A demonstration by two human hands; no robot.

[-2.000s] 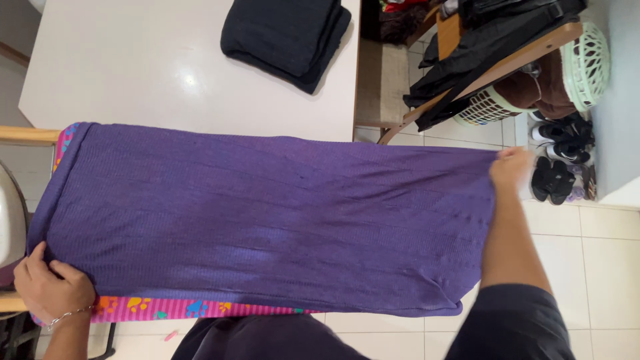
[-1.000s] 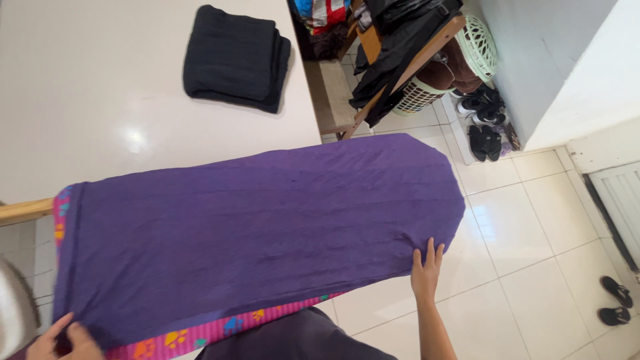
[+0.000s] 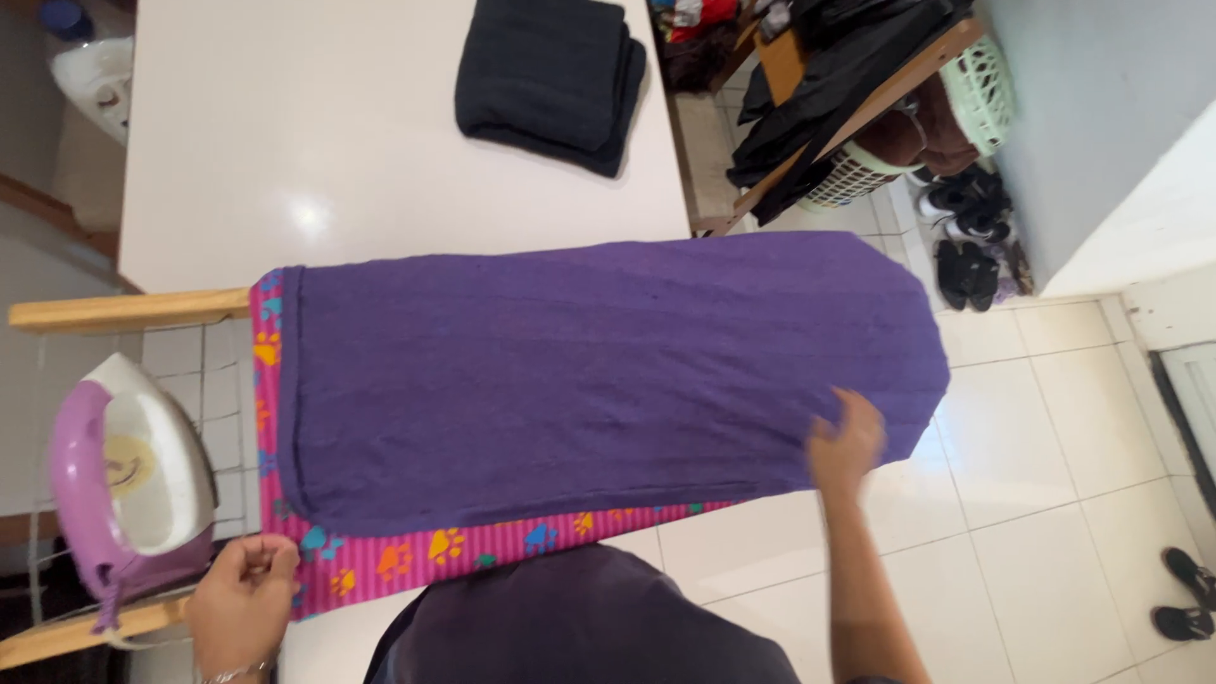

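A purple knit cloth (image 3: 570, 370) lies spread along an ironing board with a pink paw-print cover (image 3: 408, 560), whose near edge and left end show past the cloth. My left hand (image 3: 245, 594) is at the near left corner of the board, fingers curled by the cover's edge; whether it pinches anything is unclear. Blurred by motion, my right hand (image 3: 848, 437) is over the near right part of the cloth, holding nothing visible. To the left, a purple and white clothes iron (image 3: 133, 475) rests at the board's wooden-framed end.
Folded black cloth (image 3: 546, 81) lies on a white table (image 3: 399, 190) beyond the board. At the upper right stand a wooden rack (image 3: 860, 104) with dark clothes and a pale green basket (image 3: 983, 95). Shoes (image 3: 964, 275) sit on the tiled floor by the wall.
My right hand has come from the cloth's far right end to its near right part. The cloth's right end, held stretched out earlier, now lies over the board's rounded end.
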